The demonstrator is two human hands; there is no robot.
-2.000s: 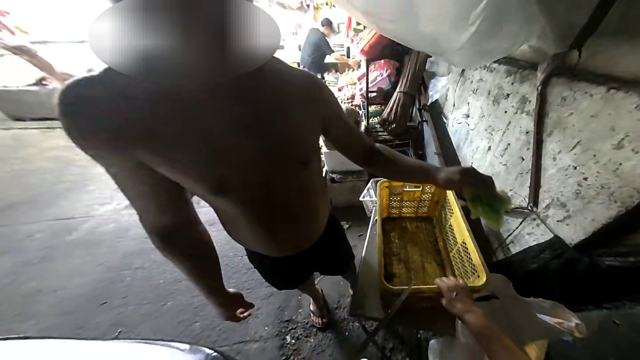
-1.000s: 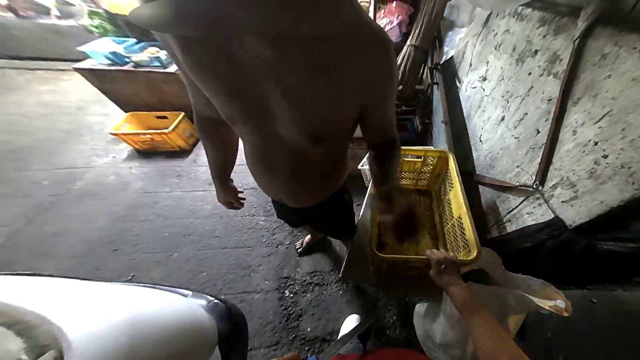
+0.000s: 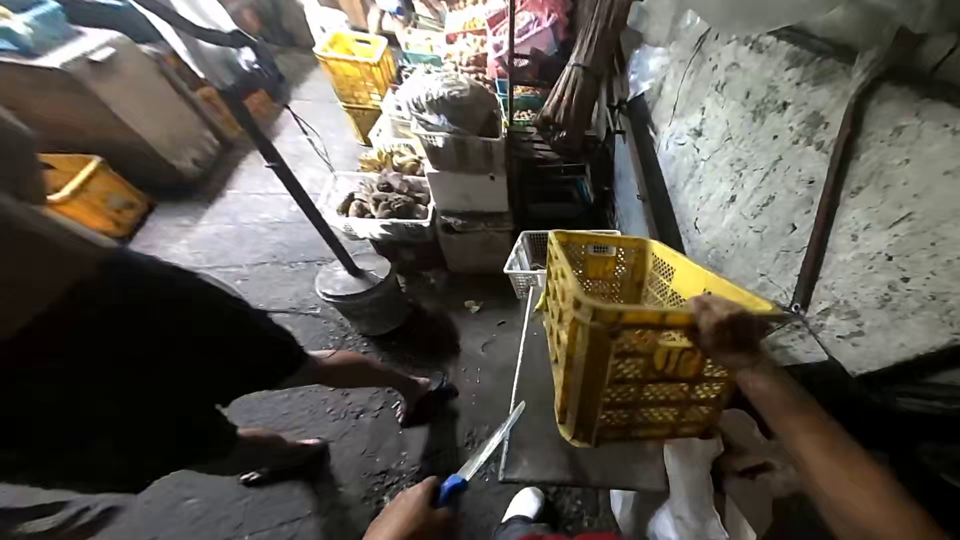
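Observation:
My right hand (image 3: 726,330) grips the near rim of a yellow plastic crate (image 3: 645,375), which is tilted over a flat dark board (image 3: 600,469). The crate's perforated wall faces me, and its floor is hidden. My left hand (image 3: 412,511), low in the view, holds a knife (image 3: 480,454) by its blue handle, with the blade pointing up and to the right, near the board's left edge. Behind the yellow crate a white plastic basket (image 3: 525,262) is partly covered by it.
A person in dark shorts (image 3: 142,367) stands at the left. A pole rises from a round weighted bucket (image 3: 367,296). White crates of root vegetables (image 3: 386,202) stand beyond. A rough concrete wall (image 3: 765,172) flanks the right, and plastic bags (image 3: 694,480) lie below my right arm.
The yellow crate has been tilted up from its earlier flat position, my right hand still on its rim. The other person has moved left, their arm away from the crate. My left hand with the knife now shows clearly.

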